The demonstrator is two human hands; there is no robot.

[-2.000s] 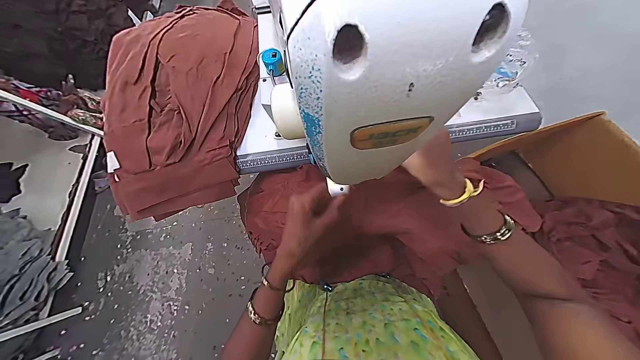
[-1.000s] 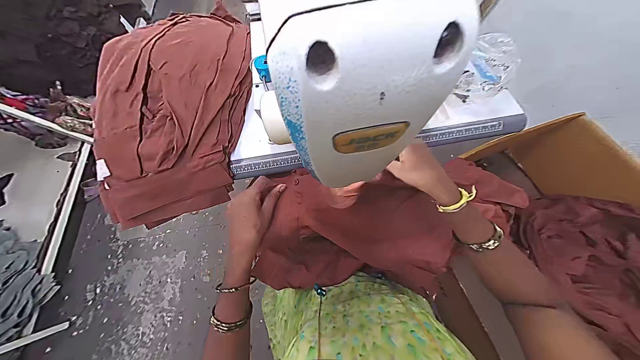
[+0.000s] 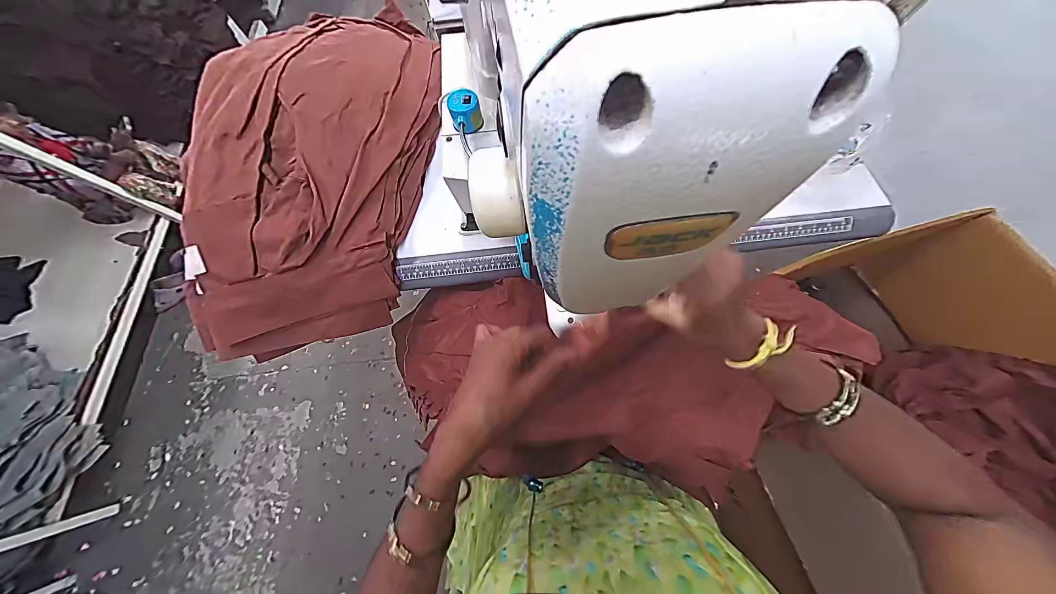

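Observation:
A white Jack sewing machine (image 3: pixel 709 157) with an orange badge fills the upper middle of the head view. Reddish-brown fabric (image 3: pixel 627 404) lies beneath its head and across my lap. My left hand (image 3: pixel 516 359) is on this fabric, left of the machine's front end, its fingers bent and blurred near the pale machine part. My right hand (image 3: pixel 709 301) is at the fabric just right of the machine head, with fingertips blurred; its grip cannot be made out. The needle area is hidden behind the machine head.
A thick stack of reddish-brown fabric pieces (image 3: pixel 313 165) lies left of the machine. At right stands a cardboard box (image 3: pixel 957 280) with more brown fabric (image 3: pixel 973 412) beside and in it. Grey cloth pieces (image 3: pixel 41 454) lie at far left. Scraps dot the floor (image 3: pixel 239 462).
My left hand was at the fabric's left edge a second ago and is now farther right, close to the machine's front end. My right hand stays beside the machine head.

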